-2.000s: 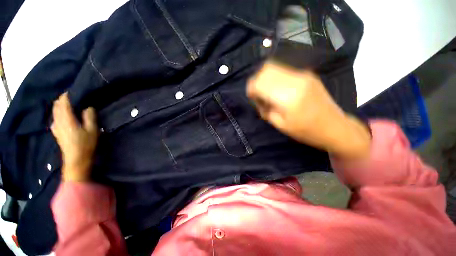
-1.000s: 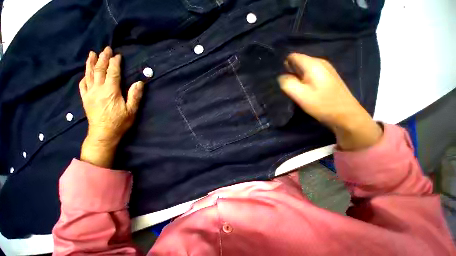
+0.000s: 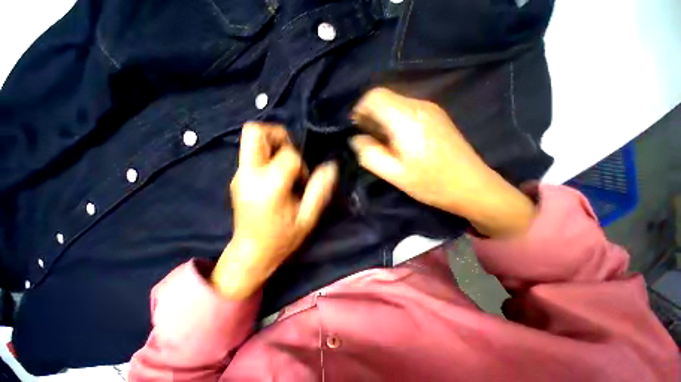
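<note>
A dark navy denim garment (image 3: pixel 187 198) lies spread over the table, with a row of round white buttons (image 3: pixel 190 138) running diagonally from lower left to upper right. My left hand (image 3: pixel 270 201) is at the middle of the garment, fingers curled on gathered cloth just below the button row. My right hand (image 3: pixel 418 153) is to its right, blurred, with curled fingertips at the bunched pocket area. Cloth is raised in folds between the two hands. I cannot tell if a small tool is in my right hand.
The white table (image 3: pixel 612 67) shows at the right and the upper left corner. A blue plastic basket (image 3: pixel 608 183) is below the table at right. The wearer's pink shirt (image 3: pixel 418 321) is against the table's near edge. Grey floor shows at far right.
My left hand has moved right from lying flat on the garment and now pinches cloth. My right hand has shifted left. The flat pocket panel is now bunched up between them.
</note>
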